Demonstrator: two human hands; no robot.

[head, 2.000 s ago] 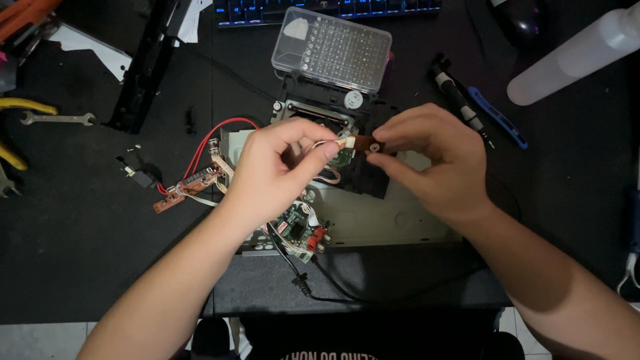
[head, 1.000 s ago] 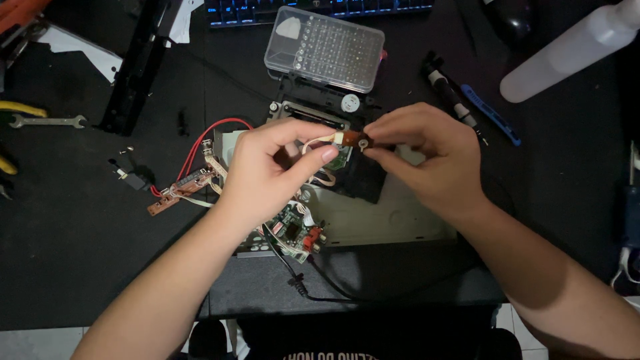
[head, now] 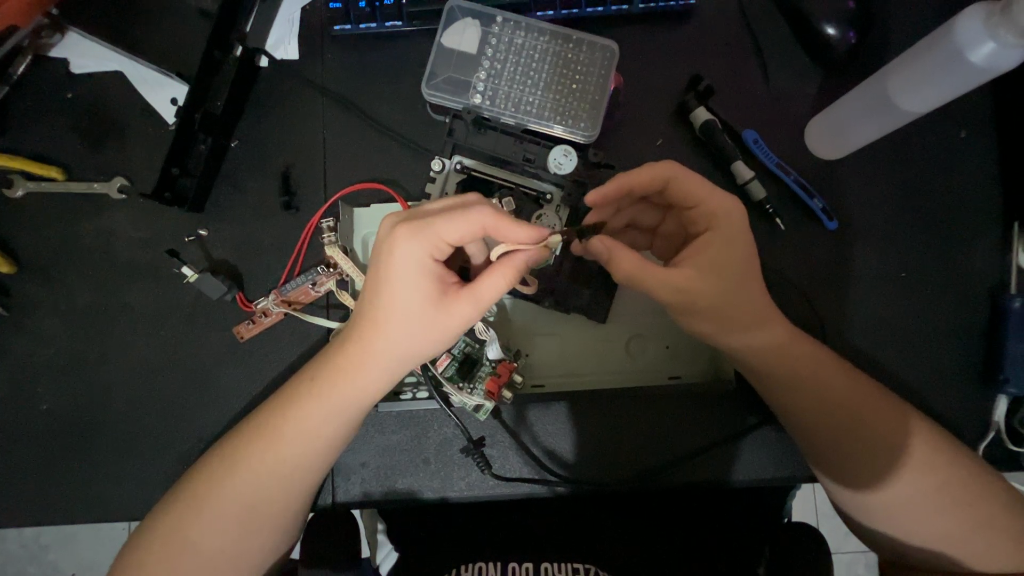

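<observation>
My left hand (head: 456,280) pinches a pale ribbon cable (head: 516,248) near its end, between thumb and index finger. Thumb and fingertips of my right hand (head: 672,256) close on a small dark part (head: 588,231) that meets the cable's end; whether the two are plugged together I cannot tell. Beneath the hands lies an optical disc drive mechanism (head: 552,180) with a black plastic frame, on a pale metal chassis (head: 624,348). A green circuit board (head: 472,368) with red sockets sits below my left hand. To the left, a narrow brown circuit board (head: 292,304) has red wires attached.
A clear plastic case (head: 524,68) stands behind the mechanism, before a keyboard (head: 512,10). At right are a screwdriver (head: 732,152), a blue-handled tool (head: 788,178) and a white bottle (head: 904,84). A wrench (head: 68,187) and a black plastic panel (head: 216,104) lie left. A black cable (head: 520,480) runs along the front.
The small part in my right fingers has tilted, so its brown face and round detail seen earlier now show as a thin dark edge. Both hands stay in nearly the same place.
</observation>
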